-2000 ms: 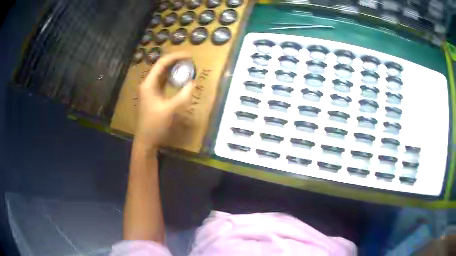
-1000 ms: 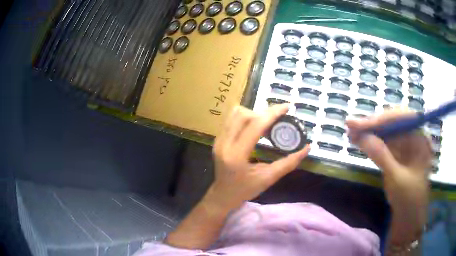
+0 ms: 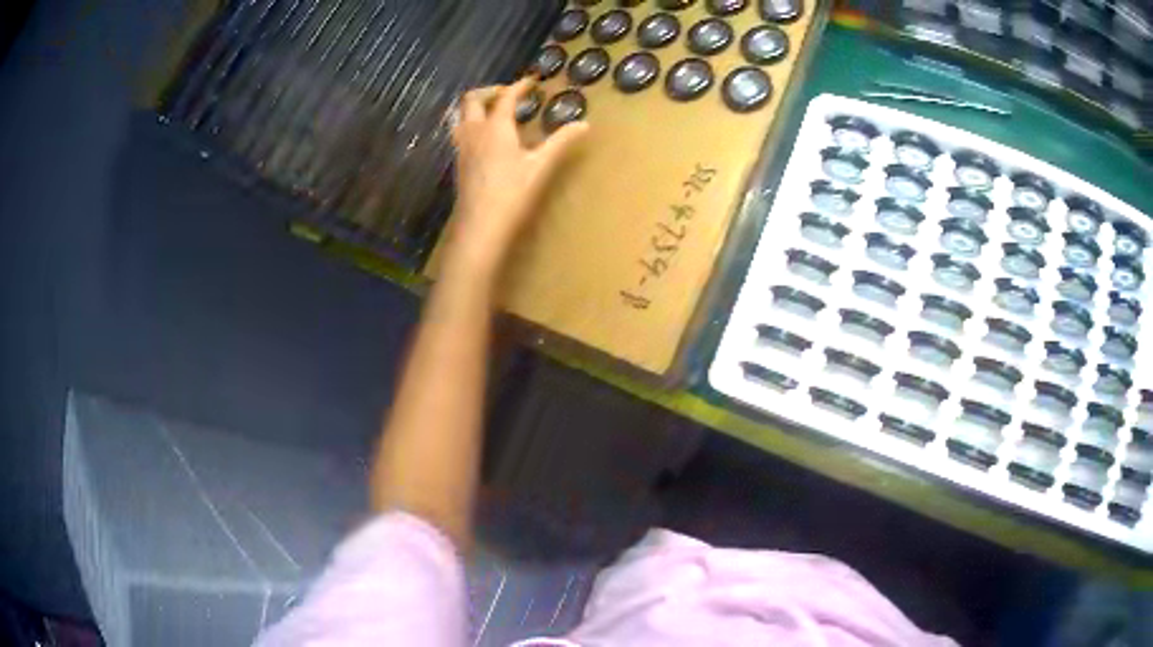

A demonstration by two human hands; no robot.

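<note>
Round black-rimmed components [image 3: 747,87] lie flat in rows on a tan cardboard sheet [image 3: 607,240] with handwriting. My left hand [image 3: 503,158] is over the sheet's left part, thumb and index finger apart, beside two components [image 3: 565,108] at the front of the rows. The index fingertip is close to them; contact is unclear. No component shows lifted in the hand. A white tray [image 3: 749,360] at the right holds more components [image 3: 876,286] in rows, many tilted or on edge. My right hand and the blue tool are not in view.
A dark ribbed stack [image 3: 367,101] stands left of the cardboard. Thin silver sticks [image 3: 936,99] lie on the green mat [image 3: 872,63] behind the white tray. Yellow tape [image 3: 759,423] edges the bench. A large grey box [image 3: 190,506] is below at the left.
My left hand has moved from above the tray's front edge to the cardboard and no longer visibly holds a component. My right hand and the blue tool have left the picture. The view has shifted.
</note>
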